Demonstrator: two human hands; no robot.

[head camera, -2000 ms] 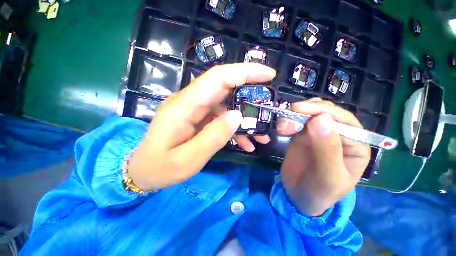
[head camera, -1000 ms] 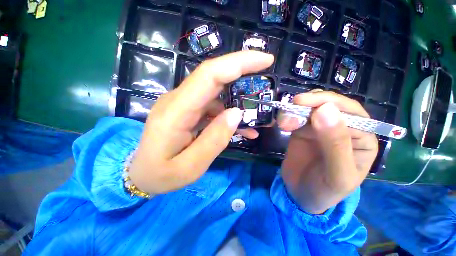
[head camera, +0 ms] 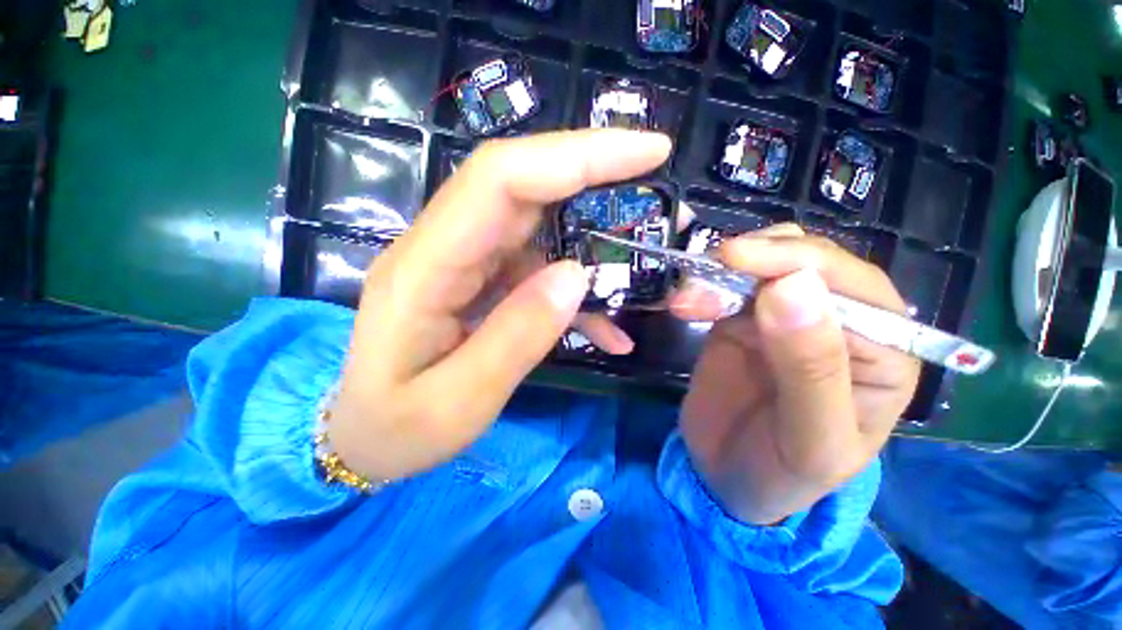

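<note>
My bare left hand (head camera: 474, 289) holds an open black watch housing (head camera: 619, 246) between thumb and fingers, above the tray. A blue circuit board (head camera: 621, 206) fills its far end and a white part (head camera: 610, 283) lies at its near end. Thin red wires show inside. My bare right hand (head camera: 800, 369) grips slim silver tweezers (head camera: 880, 322) by the middle. Their fine tip is over the inside of the housing, near its left side just below the blue board. Whether the tip pinches anything is too small to tell.
A black tray (head camera: 295, 160) with square pockets holds several open units, one (head camera: 497, 96) at its upper left. A phone (head camera: 1073, 265) leans on a round white base (head camera: 1036, 259) at right, with a white cord. Small dark units lie beyond the tray. Yellow and white pieces (head camera: 96, 27) are at upper left.
Since the earliest frame the tray has shifted slightly left and up in view. The tweezers' tip has moved from the housing's middle toward its left side since one second ago, and their blunt end has dipped.
</note>
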